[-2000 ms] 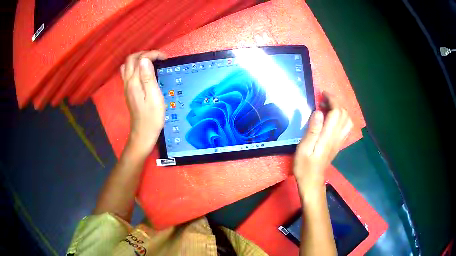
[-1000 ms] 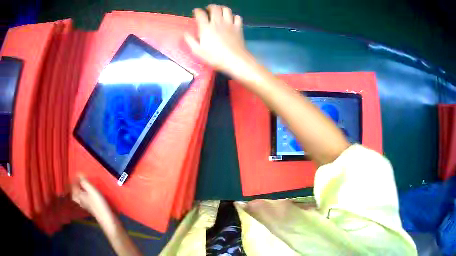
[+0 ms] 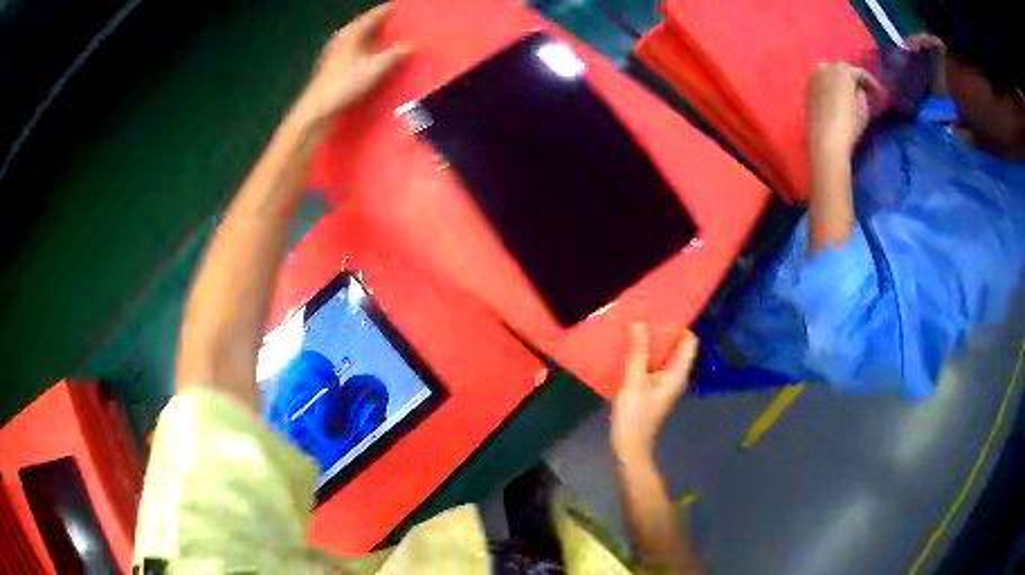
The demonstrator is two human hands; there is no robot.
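Observation:
A black-screened tablet [image 3: 562,185] lies on an orange-red foam pad [image 3: 674,281], with a white sticker at its upper left corner. My left hand [image 3: 354,67] is at the pad's upper left edge, its fingers partly hidden and blurred. My right hand [image 3: 650,393] holds the pad's near edge, thumb up on it. Neither hand touches the tablet. A second tablet [image 3: 337,382] with a lit blue swirl desktop lies on another foam pad [image 3: 472,388] at the lower left, partly covered by my left sleeve.
A co-worker in blue [image 3: 888,281] stands at the right, a hand by a foam stack [image 3: 753,67]. Another tablet [image 3: 67,517] lies on stacked foam at the lower left. The dark green bench [image 3: 169,191] runs along the left. Grey floor with yellow lines shows at the lower right.
The view has swung to the right. My hands have left the stack on the left and are now at a pad with a dark tablet. The co-worker has come fully into view.

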